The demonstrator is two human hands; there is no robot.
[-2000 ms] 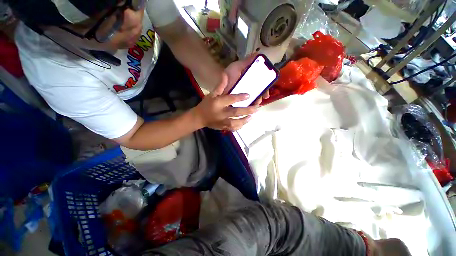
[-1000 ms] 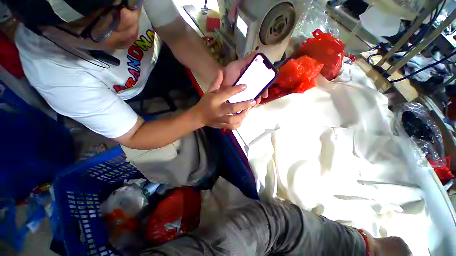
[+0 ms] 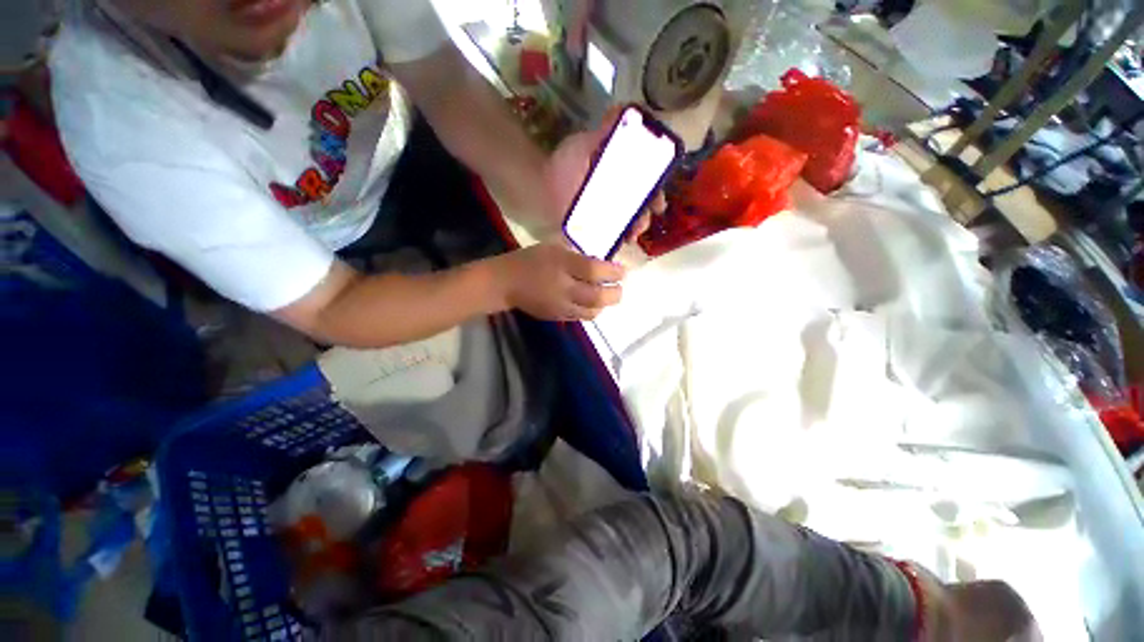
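Observation:
White fabric (image 3: 803, 364) lies crumpled over the table in the middle and right of the view, washed out by glare. My left arm, in a grey patterned sleeve with a red band at the wrist, crosses the lower part of the view. Only the wrist and back part of my left hand (image 3: 994, 612) show at the bottom edge, beside the fabric. The fingers are cut off, so I cannot tell what they hold. My right hand is out of the picture.
A seated person in a white printed T-shirt holds a smartphone (image 3: 619, 186) over the table's left edge. Beyond are red plastic bags (image 3: 803, 132) and a sewing machine handwheel (image 3: 686, 57). A blue crate (image 3: 238, 502) with bags stands lower left.
The neighbour's phone and head have shifted up in view, and the phone is tilted more upright. The crate appears slightly further right. My left arm stays in nearly the same place.

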